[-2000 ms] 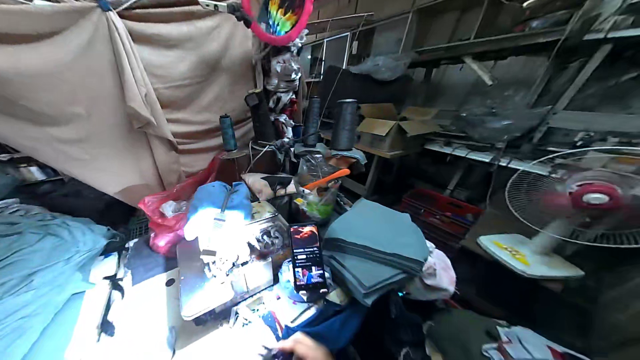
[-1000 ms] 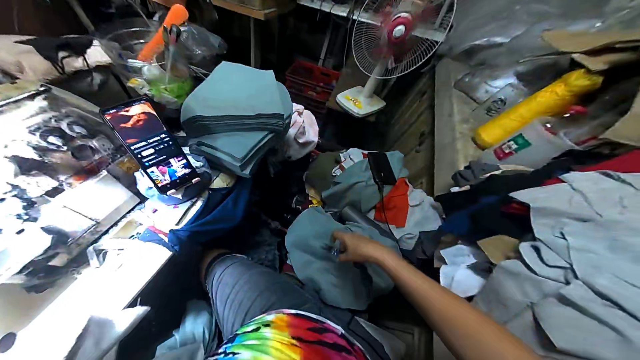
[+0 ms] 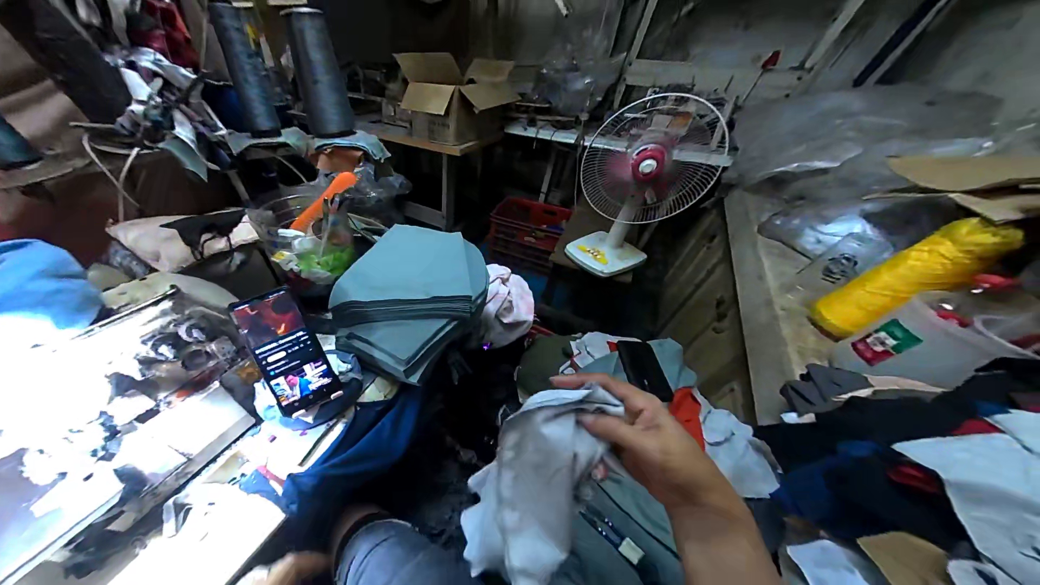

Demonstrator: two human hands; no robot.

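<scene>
My right hand (image 3: 650,439) pinches a crumpled light grey cloth (image 3: 532,479), which hangs down over my lap area. Below it lies grey-green fabric (image 3: 617,528) with a small dark tool, its kind unclear, resting on top. At the bottom edge, my left hand (image 3: 288,569) is blurred and mostly cut off, near the bright sewing machine table (image 3: 219,528). A lit smartphone (image 3: 288,353) leans upright at the table's edge. Beside it stands a stack of folded grey-green cloth pieces (image 3: 406,284).
Fabric scraps (image 3: 967,487) pile up at the right, near a yellow wrapped roll (image 3: 918,276) and a clear plastic container (image 3: 902,341). A white fan (image 3: 626,195), a red crate (image 3: 528,231) and an open cardboard box (image 3: 455,97) stand behind. Thread cones (image 3: 321,73) are at the back left.
My right hand, which was on the grey-green fabric a second ago, now holds up the light grey cloth. My left hand has come into view at the bottom. The view has turned leftward and up.
</scene>
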